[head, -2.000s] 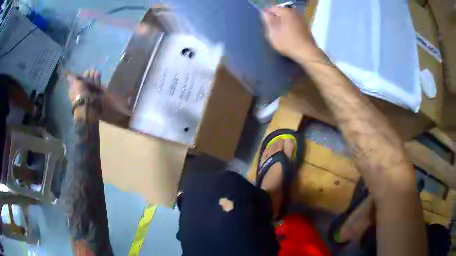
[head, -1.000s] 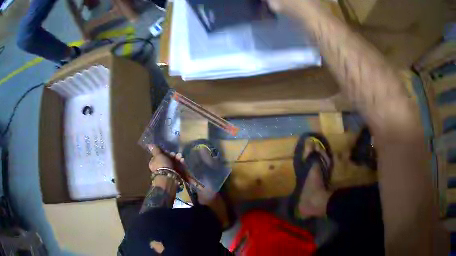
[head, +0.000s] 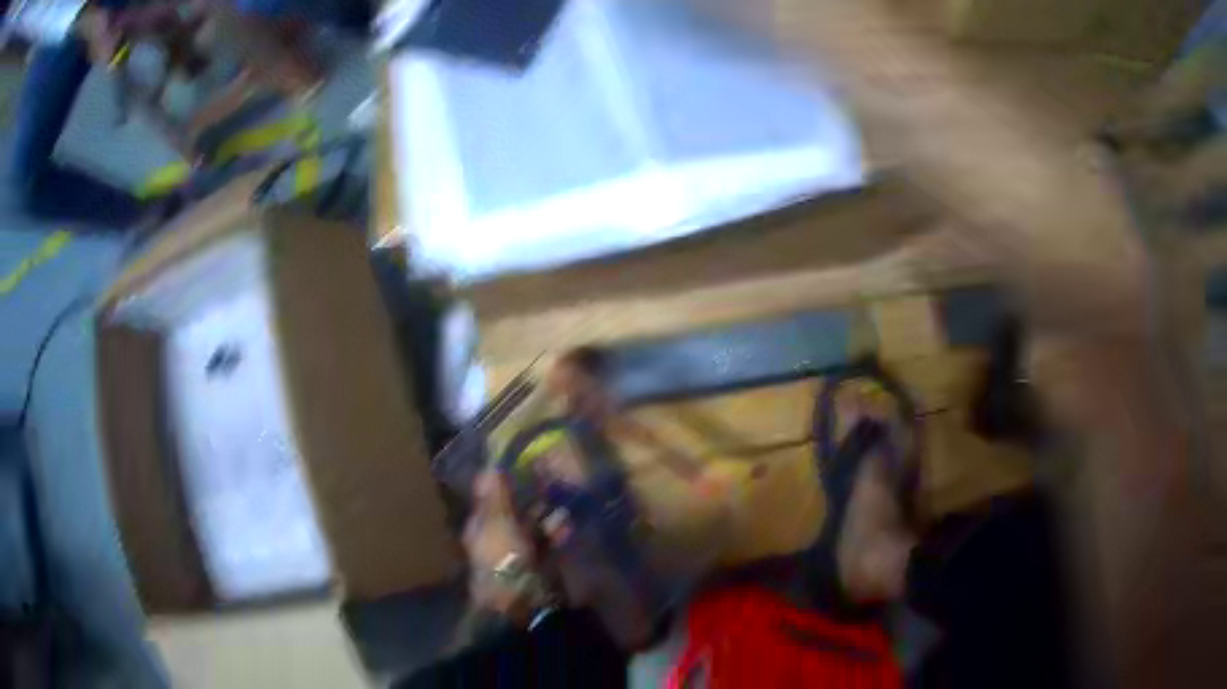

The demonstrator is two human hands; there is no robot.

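My left hand [head: 501, 545] is low in front, beside my left foot, and strongly blurred. It holds the clear jig [head: 646, 438], seen tilted over the foot and the pallet, with thin dark edges and blurred orange-brown parts. My right forearm [head: 1050, 256] crosses the right side up to the top edge. My right hand is not visible there. A dark flat panel [head: 487, 24] lies at the upper left of the white wrapped stack [head: 606, 162], cut off by the top edge.
An open carton [head: 370, 404] with white foam-covered contents [head: 242, 431] stands at left. The wooden pallet [head: 754, 518] is under my sandalled feet, with a red shape [head: 781, 646] below. Another person's legs [head: 54, 108] and yellow floor tape show at upper left.
My left hand has come in from the far left with the jig, then turned it lower over my foot. The dark panel has moved onto the white stack. The view has swung right.
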